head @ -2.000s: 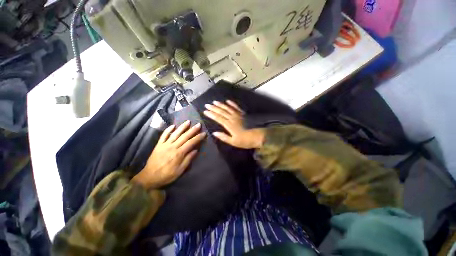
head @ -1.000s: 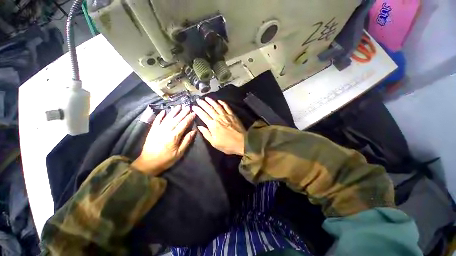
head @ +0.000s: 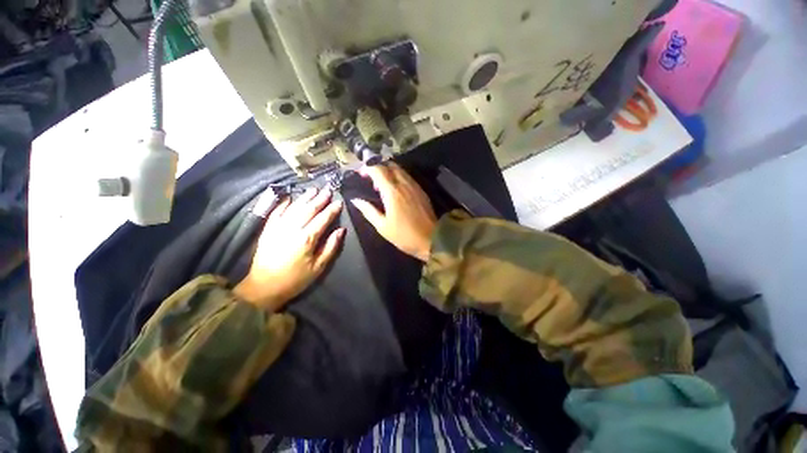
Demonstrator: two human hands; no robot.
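A large dark garment piece covers the table in front of me and hangs over my lap. A seam line runs from the needle area toward me. My left hand lies flat on the cloth, left of the seam, fingertips just below the presser foot. My right hand lies on the cloth right of the seam, its fingers up by the metal parts beside the foot; its fingertips are partly hard to make out. A narrow dark strip lies on the cloth right of my right hand.
The cream sewing machine head stands across the top. A white lamp on a gooseneck is left of the needle. Orange-handled scissors lie on the white table at right, near a pink packet. Dark cloth piles lie at far left.
The cloth has moved up under the machine, and the dark strip now shows at right. Both hands moved toward the foot; most recently my right hand's fingers reached further up.
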